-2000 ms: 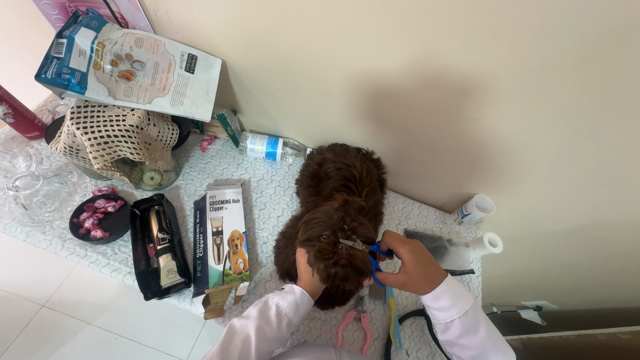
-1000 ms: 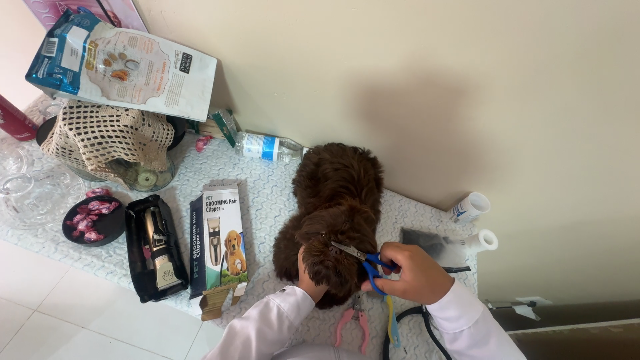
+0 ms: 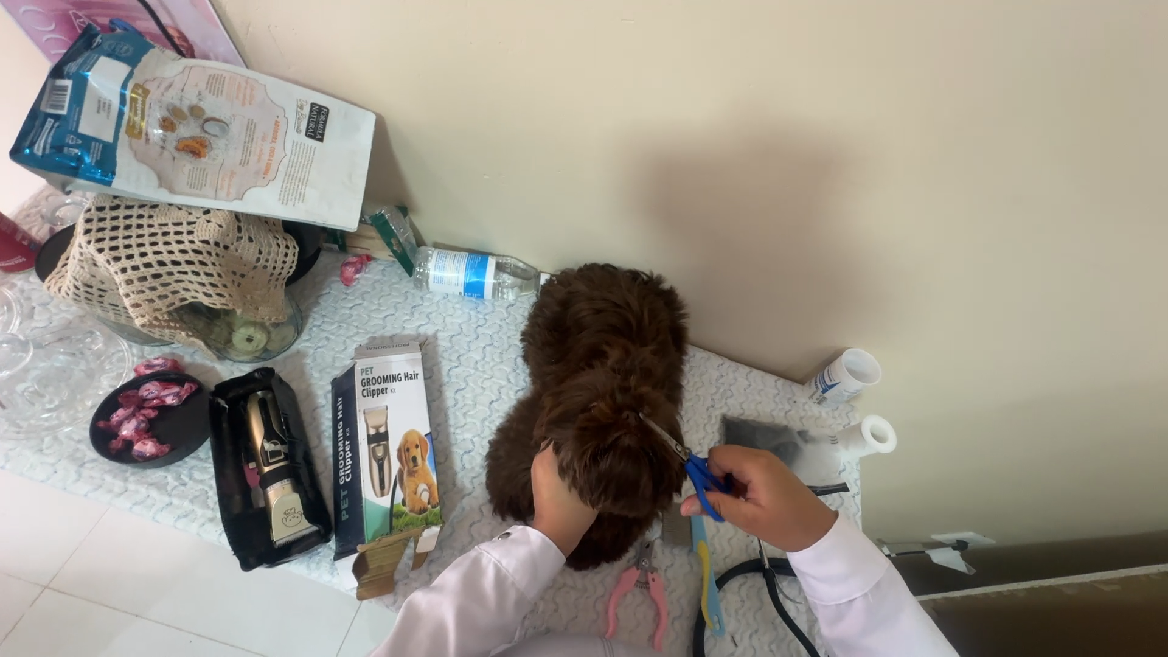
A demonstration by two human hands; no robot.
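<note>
A curly-haired dark brown dog (image 3: pixel 607 365) sits on the table against the wall. My left hand (image 3: pixel 558 502) cups the side of its head under the muzzle, fingertips hidden in the fur. With my right hand (image 3: pixel 771 493) I hold blue-handled scissors (image 3: pixel 701 474); their narrow metal blades point up and left over the fur on the dog's head and look nearly closed. Pink nail clippers (image 3: pixel 639 598) lie below the dog, beside a comb with a blue and yellow handle (image 3: pixel 707 584).
Left of the dog are a hair clipper box (image 3: pixel 388 447), a hair clipper in a black tray (image 3: pixel 278 465), a bowl of wrapped candies (image 3: pixel 178 424) and a plastic bottle (image 3: pixel 474 274). A food bag (image 3: pixel 228 137) stands behind. White containers (image 3: pixel 844 374) and a black cable (image 3: pixel 730 570) are on the right.
The scissors' blades have shifted over the fur on the head, and their angle has turned steeper. My left hand stays at the dog's head.
</note>
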